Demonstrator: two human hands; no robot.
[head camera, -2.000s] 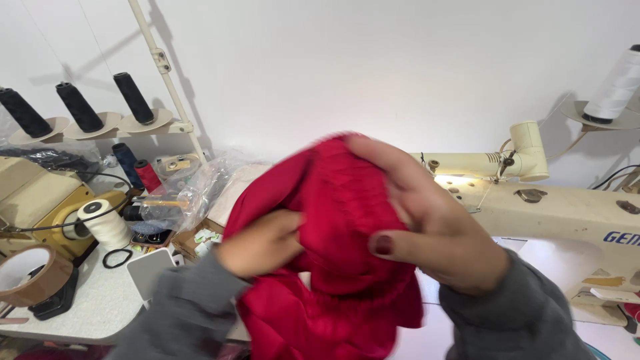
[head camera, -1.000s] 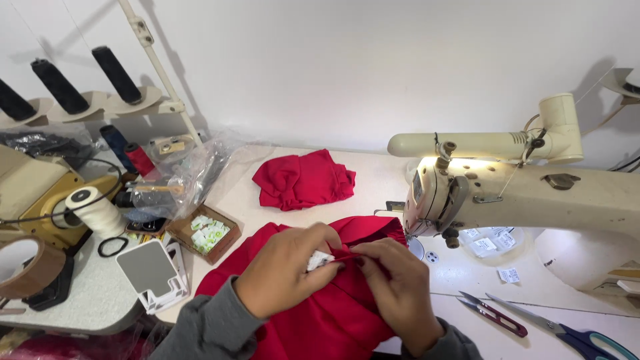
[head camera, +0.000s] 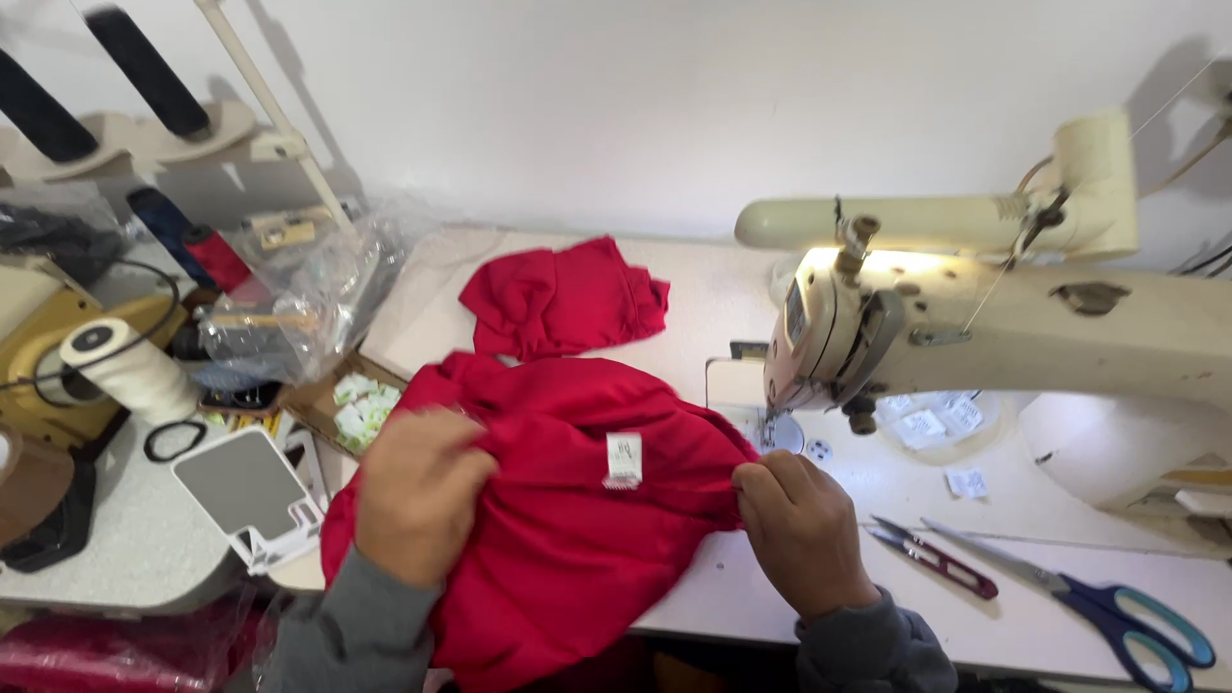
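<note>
A red fabric garment lies spread over the table's front part, with a small white label showing on it. My right hand pinches the garment's right edge, just in front of the sewing machine's needle area. My left hand, blurred, is over the garment's left part; whether its fingers grip the cloth cannot be told. Behind, a second folded red piece of fabric lies on the table.
Thread snips and blue-handled scissors lie at the right. A clear dish of white labels sits under the machine's arm. At the left are a cardboard box, a white phone stand, a cream thread cone and plastic bags.
The garment has been spread out, and its white label now shows. My hands, close together one second ago, have moved apart. Two seconds ago they held the red fabric raised.
</note>
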